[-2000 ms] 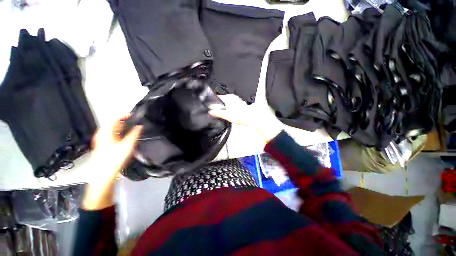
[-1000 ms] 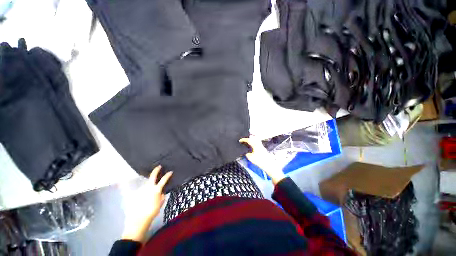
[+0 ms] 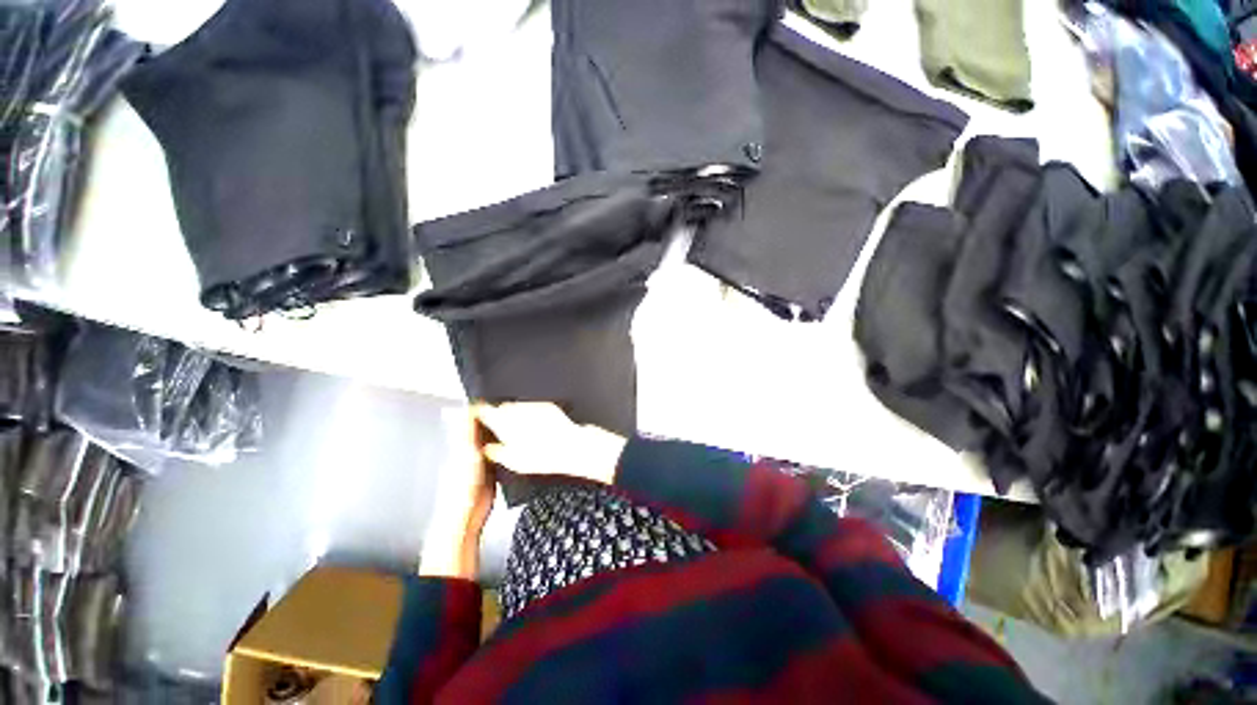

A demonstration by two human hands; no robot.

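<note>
A pair of dark shorts (image 3: pixel 554 355) lies in front of me. One leg spreads up and left on the white table, and the other hangs down over the near edge. My right hand (image 3: pixel 540 438) reaches across the lower leg, its fingers pinching the left edge. My left hand (image 3: pixel 466 475) is directly below, fingers up at the same edge, touching or close to the right fingertips. The cloth between the fingers is mostly hidden. The waist end lies against a folded stack of dark shorts (image 3: pixel 659 86).
Another folded stack (image 3: pixel 283 138) is at left, flat-laid shorts (image 3: pixel 813 172) right of centre, and an overlapping pile (image 3: pixel 1089 331) at right. Olive garments (image 3: pixel 973 48) lie at the back. Polybags (image 3: pixel 163 393), a carton (image 3: pixel 320 620) and a blue crate (image 3: pixel 959 551) are below the table edge.
The shorts were opened at the waist, then laid flat. Now they are turned, one leg towards me, and both hands have come together at its left edge. The view has shifted left.
</note>
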